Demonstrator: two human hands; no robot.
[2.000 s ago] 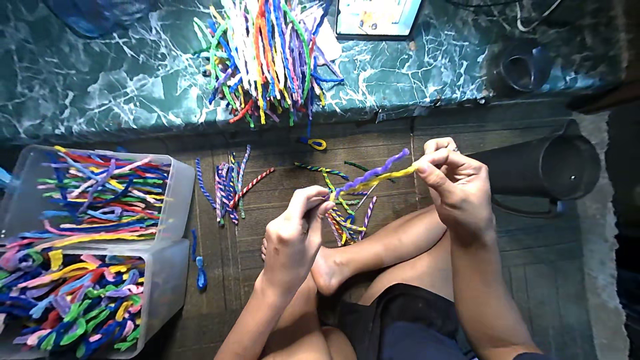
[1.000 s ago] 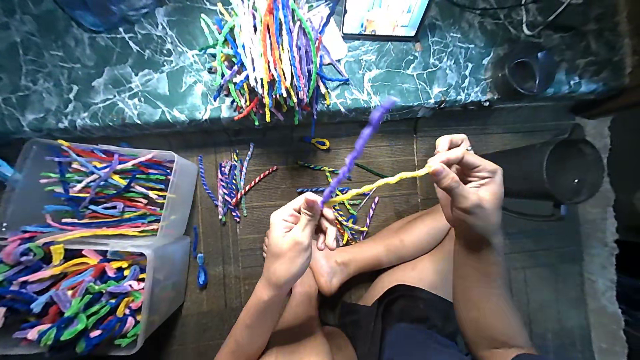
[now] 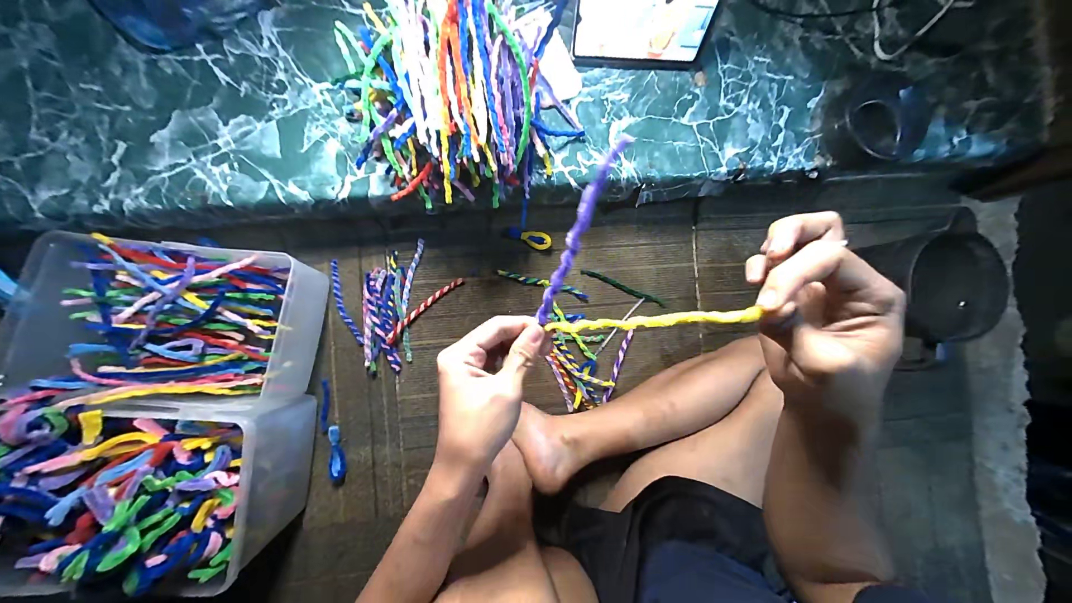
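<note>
My left hand [image 3: 486,385] pinches a purple pipe cleaner [image 3: 578,230] and a yellow pipe cleaner [image 3: 662,322] where they meet. The purple one stands up and leans right from my fingertips, its surface kinked. Stretched sideways, the yellow one ends between the thumb and finger of my right hand [image 3: 825,301]. Below them on the floor lie two-coloured twisted pieces [image 3: 578,368]. Another group of striped twisted pieces [image 3: 385,310] is to the left of my left hand.
Two plastic bins, an upper [image 3: 301,314] and a lower [image 3: 272,486], hold many coloured pipe cleaners at left. A large bundle [image 3: 461,92] lies on the green marbled surface [image 3: 243,117], near a lit screen [image 3: 645,29]. A dark bucket-like container [image 3: 955,285] lies right; blue loops [image 3: 337,456] sit beside the bins.
The purple and yellow pipe cleaners, close together two seconds ago, are now spread apart. My right hand has moved right with the yellow end, and the purple one now points upward.
</note>
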